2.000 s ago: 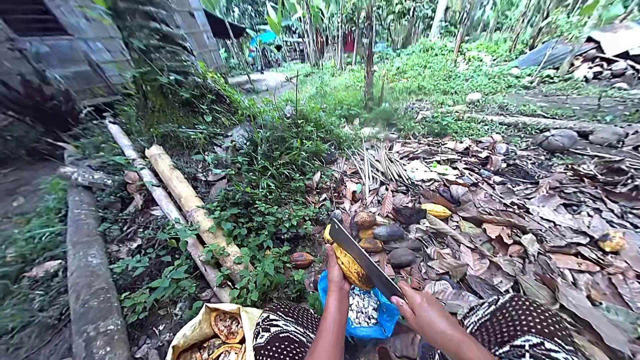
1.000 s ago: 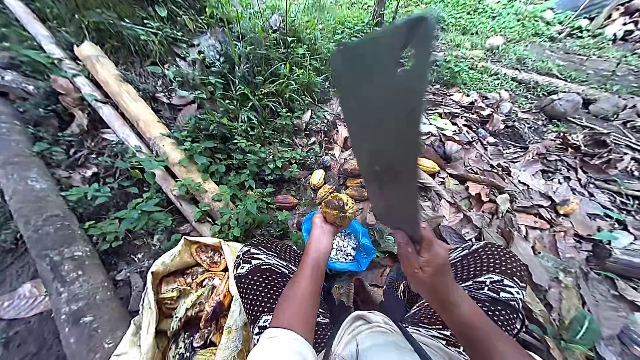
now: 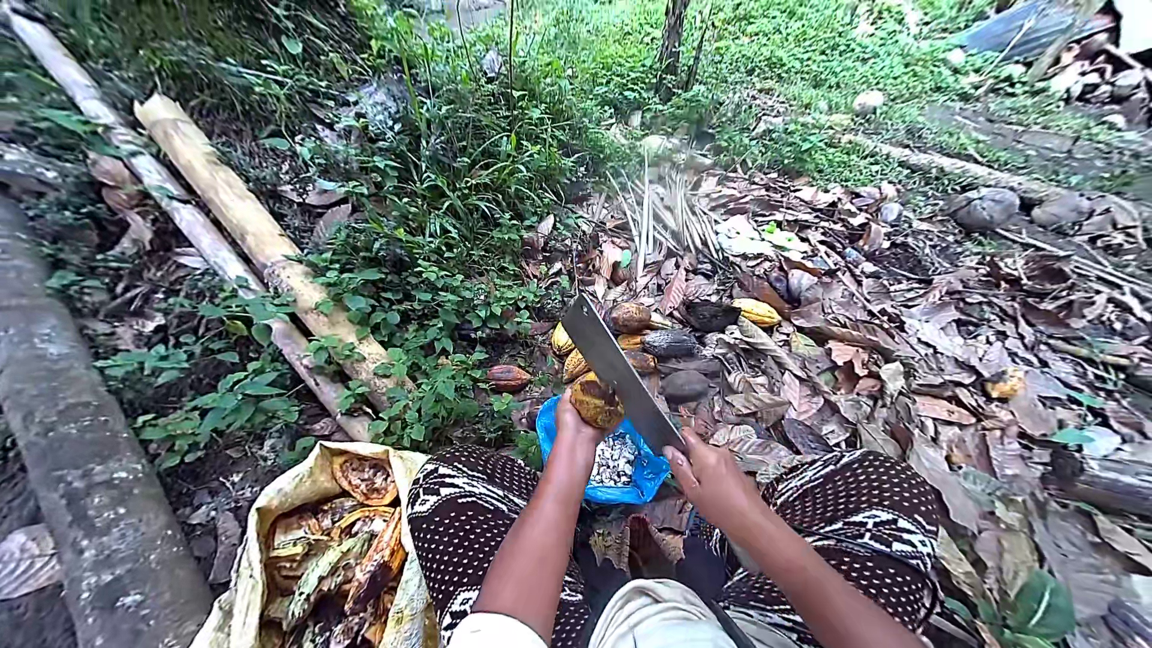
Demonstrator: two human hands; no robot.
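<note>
My left hand (image 3: pixel 577 423) holds a brown-yellow cacao pod (image 3: pixel 597 401) above a blue plastic bag (image 3: pixel 650 470) of whitish cacao beans (image 3: pixel 615 457). In my right hand (image 3: pixel 717 479) is the handle of a machete, its broad blade (image 3: pixel 621 373) slanting up and left beside the pod. Whether the blade touches the pod I cannot tell. Several whole cacao pods, yellow, brown and dark, lie on the leaves just beyond, among them a yellow one (image 3: pixel 756 312). A reddish pod (image 3: pixel 508 378) rests apart on the left. Opened husks (image 3: pixel 335 562) fill a woven sack (image 3: pixel 247 549) by my left knee.
Two bare poles (image 3: pixel 229 202) and a thick grey log (image 3: pixel 81 450) lie on the left, with low green plants alongside. Dry leaves (image 3: pixel 954 378) cover the ground at the right. Stones (image 3: pixel 985 209) and a thin log (image 3: pixel 963 166) lie farther back.
The machete was raised upright a second ago; its blade has come down and left, beside the pod. The pod stays in my left hand. The view has tilted down since the earliest frame.
</note>
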